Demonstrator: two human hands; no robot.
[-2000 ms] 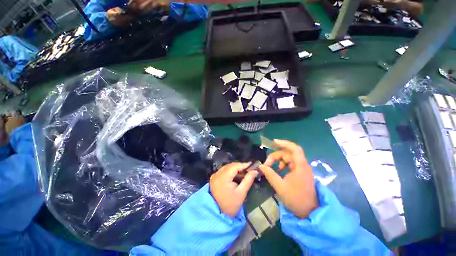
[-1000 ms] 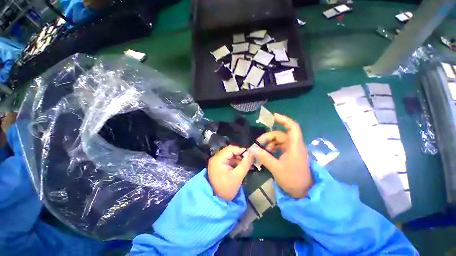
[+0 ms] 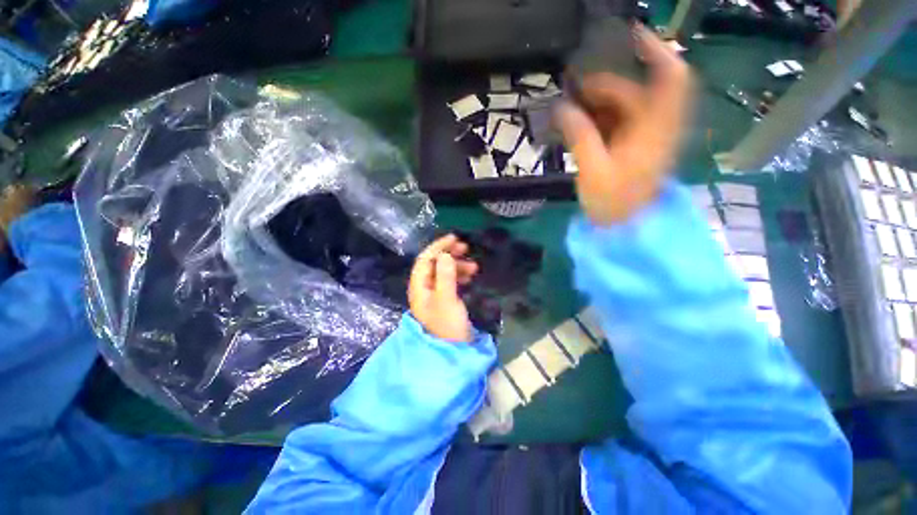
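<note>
My left hand [image 3: 442, 290] is beside the loose black parts [image 3: 508, 267], fingers bent; I cannot tell whether it holds one. My right hand [image 3: 631, 136] is raised over the right side of the black box [image 3: 442, 189], motion-blurred, thumb and fingers apart. A dark blur [image 3: 606, 48] shows at its fingers; I cannot tell whether it is a held part. Pale-faced finished parts [image 3: 505, 133] lie loose in the box. A strip of pale adhesive pieces [image 3: 548, 357] lies slanting below my hands, partly behind my right sleeve.
A large clear poly bag [image 3: 201, 272] with dark contents lies at left, its mouth towards my left hand. Spare adhesive strips [image 3: 742, 236] are partly behind my right sleeve. A tray of parts [image 3: 895, 272] is at far right, near a pale post [image 3: 804, 111]. Another person's blue sleeve [image 3: 45, 262] is at left.
My hands have separated. The right has moved up and forward over the box; the left has moved slightly up towards the black parts. The pale piece at the right fingers is no longer visible.
</note>
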